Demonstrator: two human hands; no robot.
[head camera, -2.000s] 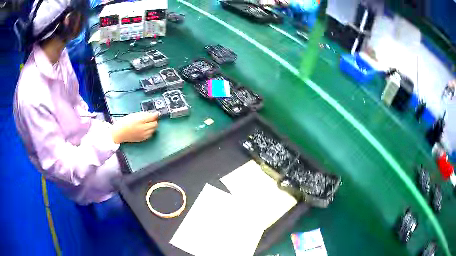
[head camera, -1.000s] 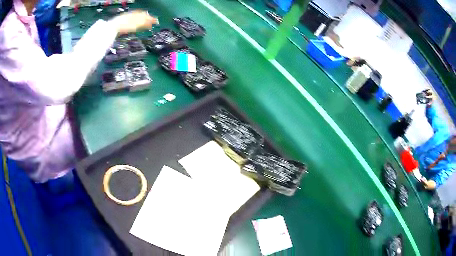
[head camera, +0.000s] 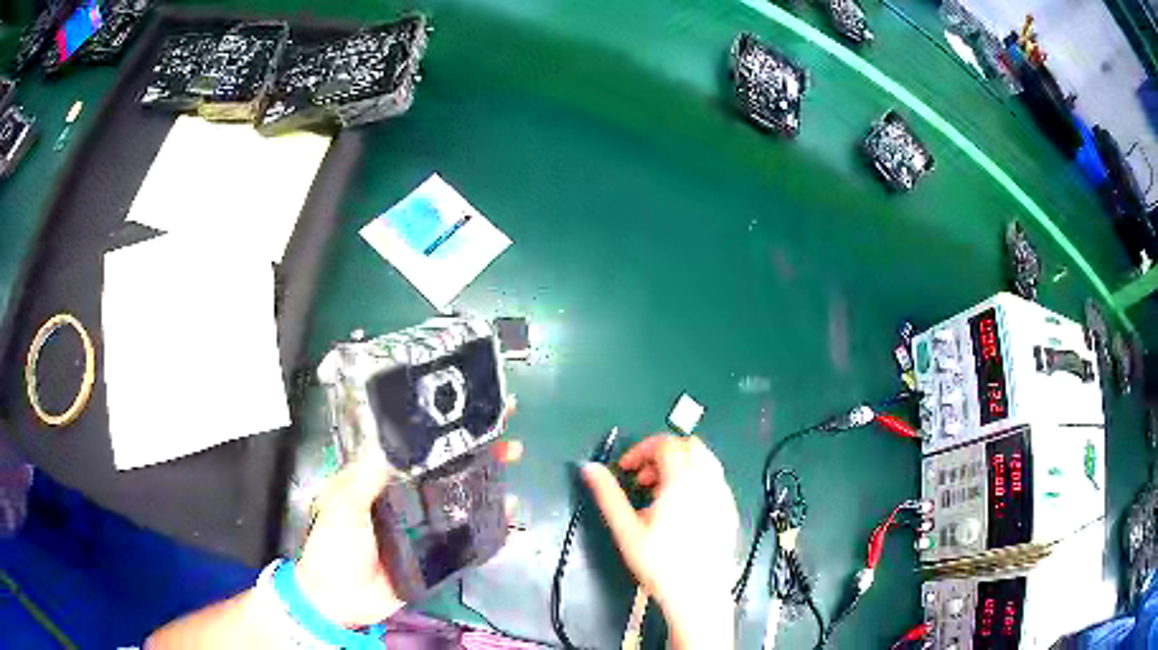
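My left hand (head camera: 343, 527), with a blue wrist strap, holds an opened camera unit (head camera: 438, 400) over the bench. The unit's camouflage-rimmed front with its hexagonal surround is on top; the control half with a dark screen (head camera: 447, 546) is below. My right hand (head camera: 667, 508) is over the mat with thumb and fingers apart, nothing seen in it. A black cable (head camera: 570, 540) ends in a plug close to its fingertips; touching or not is unclear. A small pale square (head camera: 686, 413) lies just beyond that hand. A small dark square (head camera: 512, 335) shows beside the unit.
Stacked power supplies (head camera: 961, 502) with red and black clip leads stand at right. A black tray (head camera: 216, 521) at left holds paper sheets (head camera: 191, 343), a tape ring (head camera: 60, 370) and closed units (head camera: 343, 76). A printed card (head camera: 438, 239) lies beside it. More units (head camera: 770, 84) are at the back.
The view has swung right; the tray is now at left and the power supplies have come in. Both my hands have come into view, the left with an opened unit. The other person is mostly out of view.
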